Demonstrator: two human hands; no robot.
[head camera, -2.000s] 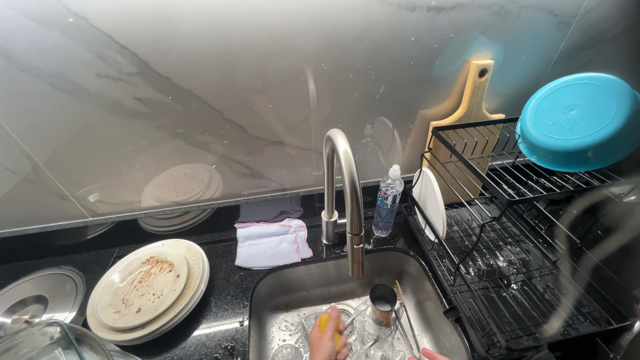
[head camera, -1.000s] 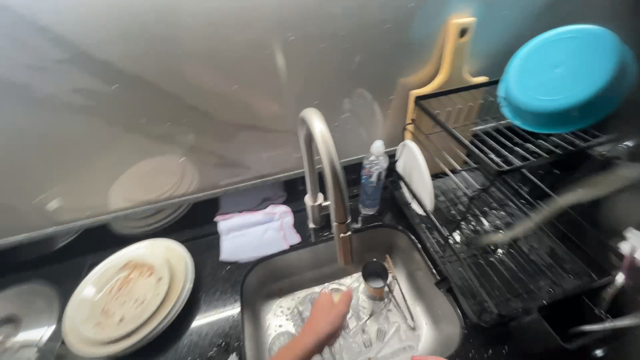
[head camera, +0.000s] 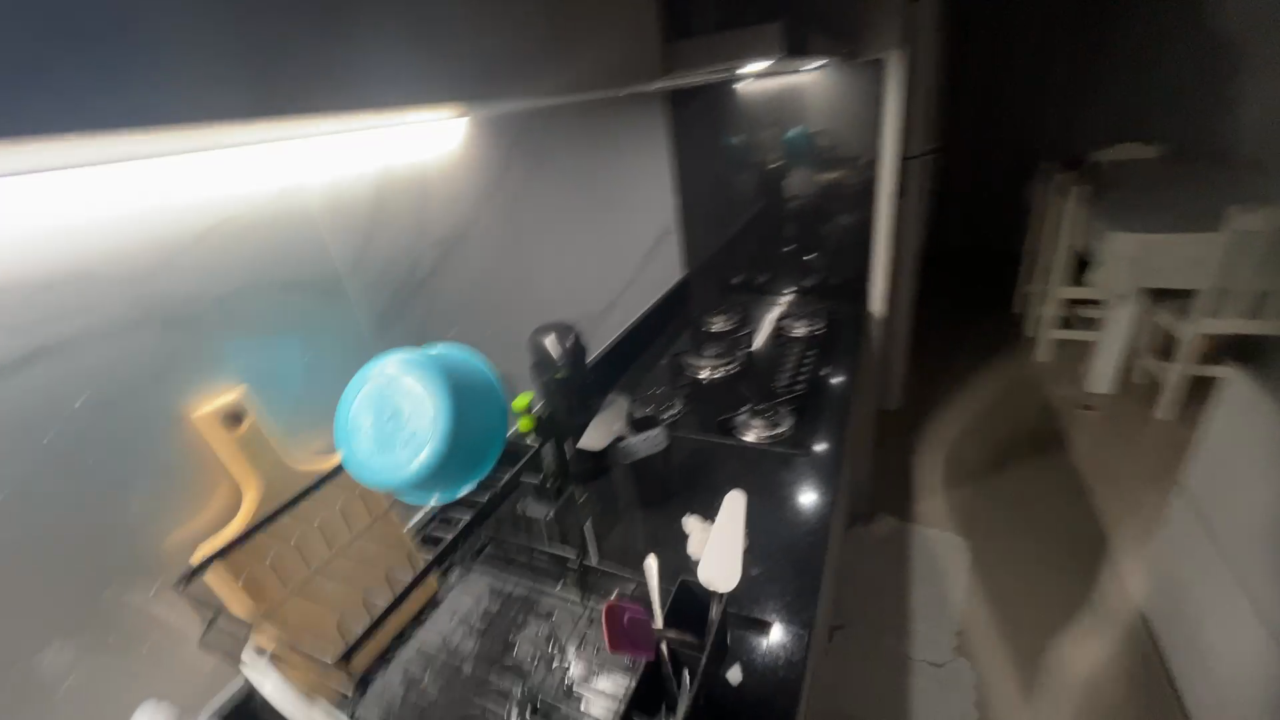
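Neither of my hands shows in the head view, which is blurred. A black dish rack (head camera: 470, 545) stands at the lower left. On its upper tier a light blue plastic basin (head camera: 420, 422) rests tilted. Behind the rack's bars leans a wooden cutting board (head camera: 310, 560) with a holed handle. A utensil holder at the rack's right end holds a purple-headed utensil (head camera: 629, 629) and a white cake server or spatula (head camera: 724, 545). The sink and faucet are out of view.
Beyond the rack the black countertop (head camera: 745, 480) runs to a gas cooktop (head camera: 765, 422). A dark rounded object (head camera: 558, 360) stands by the wall. To the right are the floor and white chairs (head camera: 1200, 300) at a table. A lit strip (head camera: 300, 150) crosses the upper left.
The view has swung far to the right and up, away from the sink. My hand, seen earlier over the glassware in the sink, is out of view.
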